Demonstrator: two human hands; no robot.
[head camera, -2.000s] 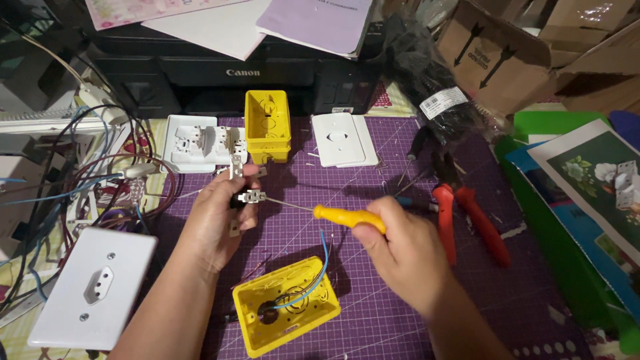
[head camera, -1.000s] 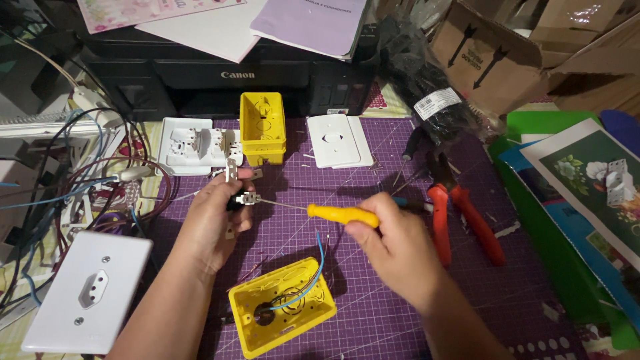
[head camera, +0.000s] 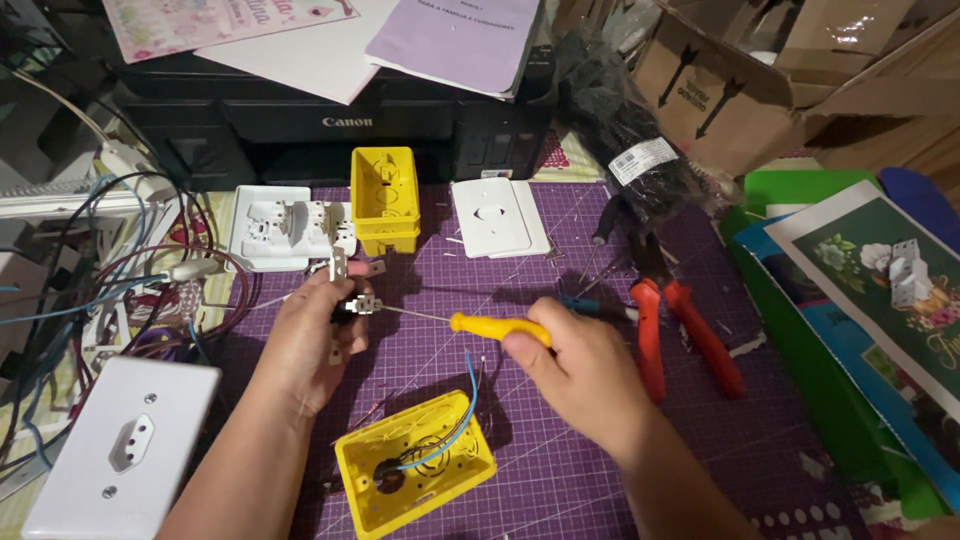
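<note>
My left hand (head camera: 315, 326) grips a socket module on a metal bracket (head camera: 363, 304), its terminal side turned to the right. In my right hand (head camera: 577, 360) is a screwdriver with a yellow handle (head camera: 499, 327); its tip meets the module's terminals. Below, between my forearms, a yellow electrical box (head camera: 416, 465) lies with blue and dark wires coming out of it. Stacked yellow boxes (head camera: 385, 191) stand behind my left hand, beside white socket parts on a plate (head camera: 270, 225). White cover plates (head camera: 491, 217) lie to their right. An assembled white wall socket (head camera: 127, 450) is at the lower left.
Red-handled pliers (head camera: 651, 337) and a black-handled screwdriver (head camera: 606, 220) lie right on the purple cutting mat (head camera: 570, 480). A black Canon printer (head camera: 330, 135) stands behind. Tangled cables (head camera: 127, 292) fill the left side; a cardboard box (head camera: 720, 97) and green folder (head camera: 810, 375) are at right.
</note>
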